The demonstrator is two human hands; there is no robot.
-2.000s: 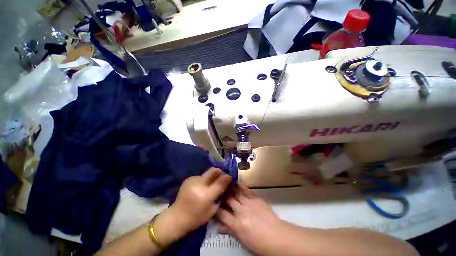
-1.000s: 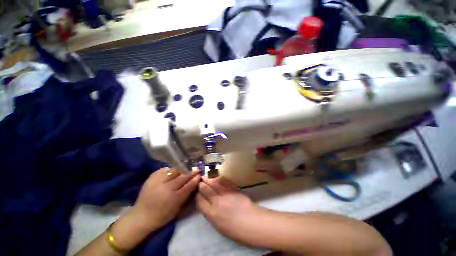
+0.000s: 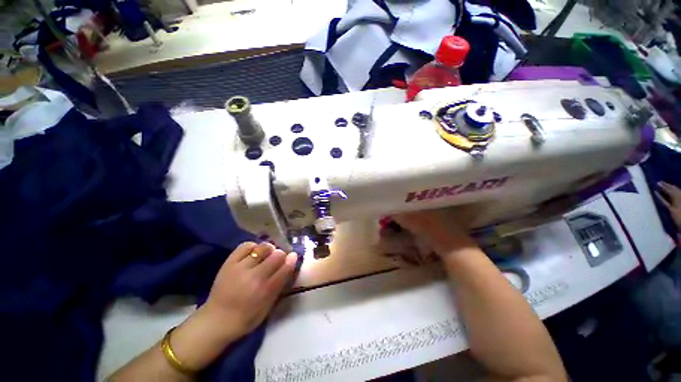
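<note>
The navy garment piece (image 3: 82, 216) spreads over the left of the table, its edge under the left end of the white HIKARI sewing machine (image 3: 388, 179). My left hand (image 3: 254, 280), with a ring and a gold bracelet, presses and pinches the navy edge beside the presser foot (image 3: 321, 246). My right hand (image 3: 425, 227) reaches under the machine arm among the red and white fabric scraps (image 3: 392, 242). Its fingers are blurred and partly hidden, so whether it holds anything cannot be told. The blue-handled scissors (image 3: 517, 280) are partly covered by my right forearm.
A red-capped bottle (image 3: 440, 67) and heaped pale and navy cut pieces (image 3: 396, 41) are behind the machine. A printed ruler (image 3: 418, 328) runs along the table's front edge. A metal-framed panel (image 3: 595, 237) is at the right. Another person's hand (image 3: 670, 201) shows at the right rim.
My right hand has left the cloth at the needle and moved right, under the machine arm. My left hand stays on the cloth. The camera view has shifted right.
</note>
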